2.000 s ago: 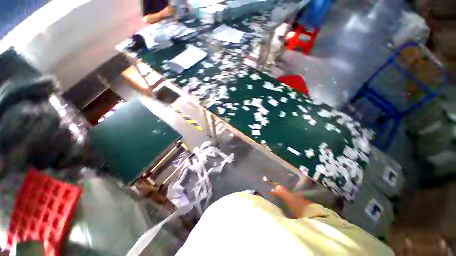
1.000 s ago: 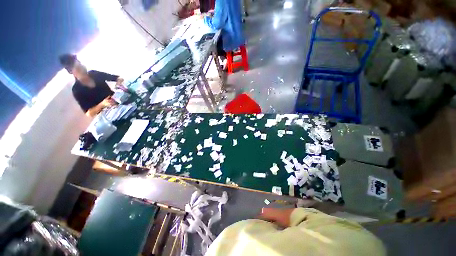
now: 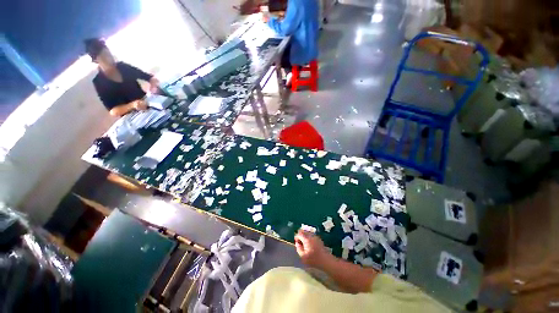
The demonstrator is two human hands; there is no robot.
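My right hand point(image 3: 309, 244) is bare, below a yellow sleeve, and reaches over the near edge of the green bench point(image 3: 291, 202). Its fingers are closed, with a small white paper piece point(image 3: 308, 228) at the fingertips; it appears pinched, though the blur hides the exact grip. Many similar white scraps point(image 3: 361, 229) lie scattered over the bench, thickest at its right end. A larger flat white item point(image 3: 160, 150) lies on the left part. My left hand is not in view.
Grey-green boxes point(image 3: 440, 257) stand at the bench's right end. Tangled white strips point(image 3: 230, 260) hang below the near edge, beside a lower green surface point(image 3: 119, 260). A blue trolley point(image 3: 410, 125) and red stool point(image 3: 301, 134) are beyond. Two people work farther along.
My right hand has moved from below the near bench edge, up and left in the picture, to over the bench edge. The view has swung from a strong tilt to a flatter one.
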